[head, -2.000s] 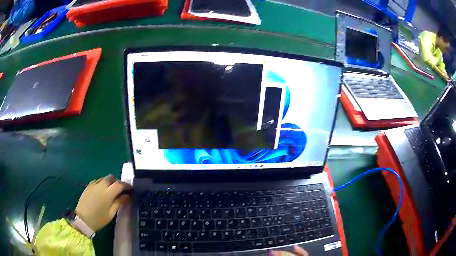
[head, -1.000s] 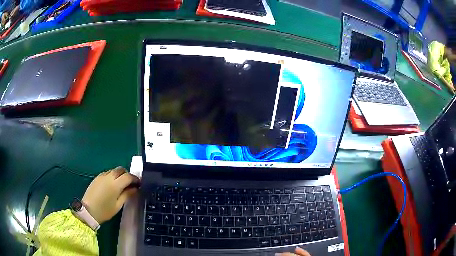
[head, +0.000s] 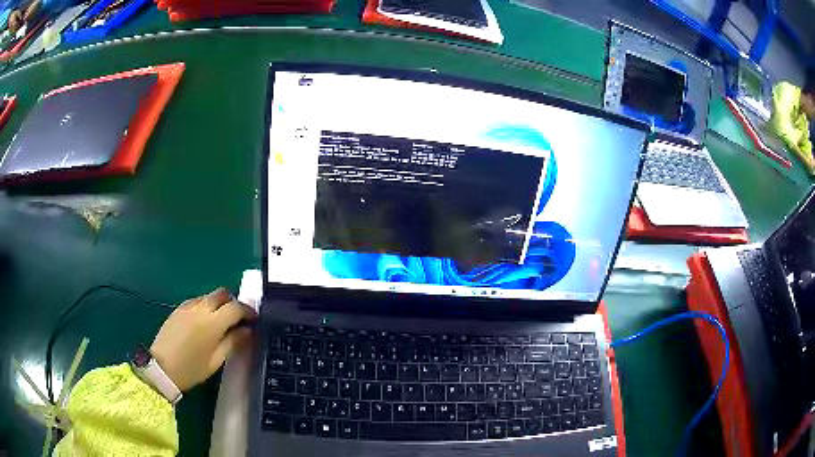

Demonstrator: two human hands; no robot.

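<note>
An open dark laptop stands in front of me on a white sheet and a red tray. Its screen shows a black test window with white text over blue swirl wallpaper. My left hand is at the laptop's left edge, fingers closed around the end of a black cable; the fingers hide the cable end. A blue network cable runs to the laptop's right side. My right hand is not in view.
A closed laptop on a red tray lies at the left. An open silver laptop stands at the right, another dark laptop nearer. Yellow tape strips lie lower left. A person's yellow sleeve shows far right.
The larger black window has gone and one with white text shows. The laptop sits slightly further right in view. My right fingertips have left the bottom edge; my left hand stays at the laptop's side.
</note>
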